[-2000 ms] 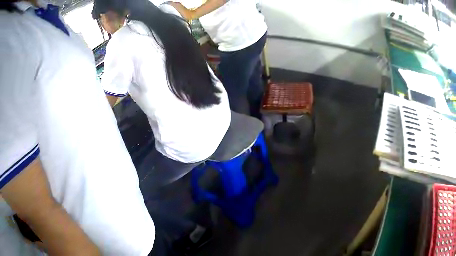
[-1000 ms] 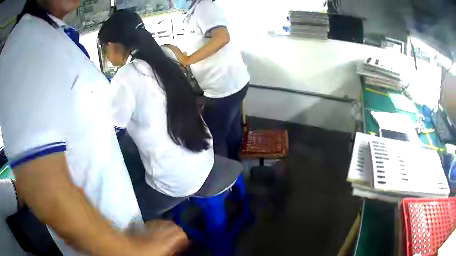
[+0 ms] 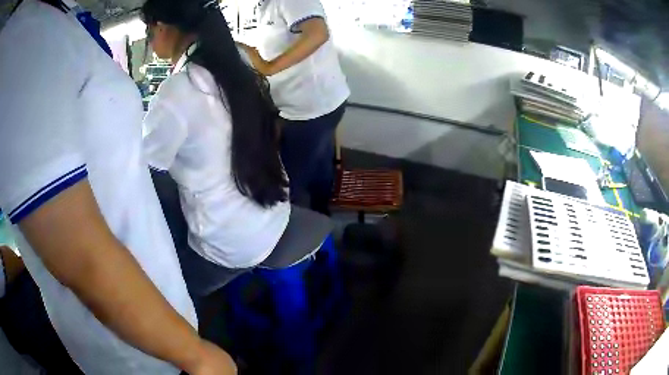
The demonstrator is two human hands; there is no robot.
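Neither of my hands can be made out in the head view. Nearest on the right is a red tray (image 3: 622,329) with a grid of round holes, cut off by the bottom edge. A white sheet (image 3: 653,360) covers its lower right corner. Behind it, white slotted boards (image 3: 583,238) with rows of dark slots lie stacked on the green bench mat (image 3: 534,326), overhanging its left edge.
A standing person in a white shirt (image 3: 110,161) is close on the left, arm hanging down. Another sits on a blue stool (image 3: 290,300); a third stands behind. A brown slatted seat (image 3: 368,189) stands beyond. More stacked boards (image 3: 550,99) lie at the bench's far end.
The view has turned, so the bench shows more fully than at first. The near person's forearm, bent across a second ago, now hangs lower. The white sheet shows at the red tray's corner.
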